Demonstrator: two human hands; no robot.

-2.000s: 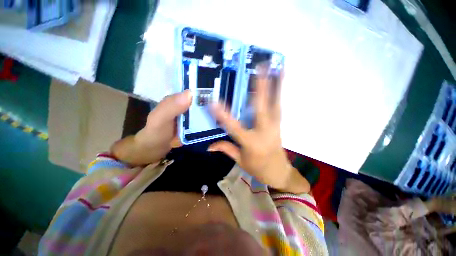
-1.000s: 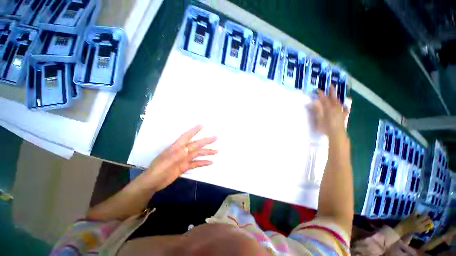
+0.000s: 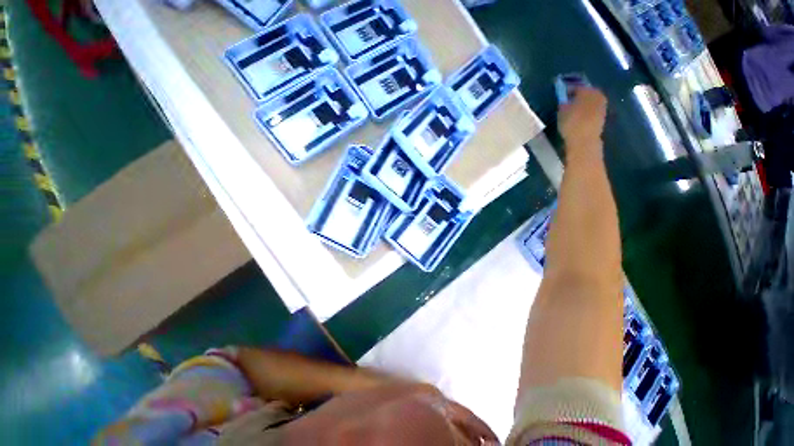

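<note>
My right hand [image 3: 585,111] is stretched far out over the dark green surface, its fingers closed at a light-blue plastic housing [image 3: 570,86]; the fingertips are partly hidden. My left forearm crosses the bottom of the view, and my left hand is hidden behind my head. Several loose housings [image 3: 310,116] with black inner strips lie on the tan cardboard [image 3: 228,103], some overlapping near its lower corner. More housings [image 3: 649,373] stand in a row beyond my right forearm, along the edge of the white sheet [image 3: 461,327].
Layered white sheets [image 3: 261,253] lie under the cardboard. A cardboard box [image 3: 144,248] stands at left over the green floor with yellow-black tape [image 3: 35,165]. A red stool [image 3: 78,43] is at upper left. More housings [image 3: 666,30] and equipment are at upper right.
The view has swung left towards the loose housings. My right hand has left the tray row and reached out to a housing on the green surface. My left hand has gone out of sight.
</note>
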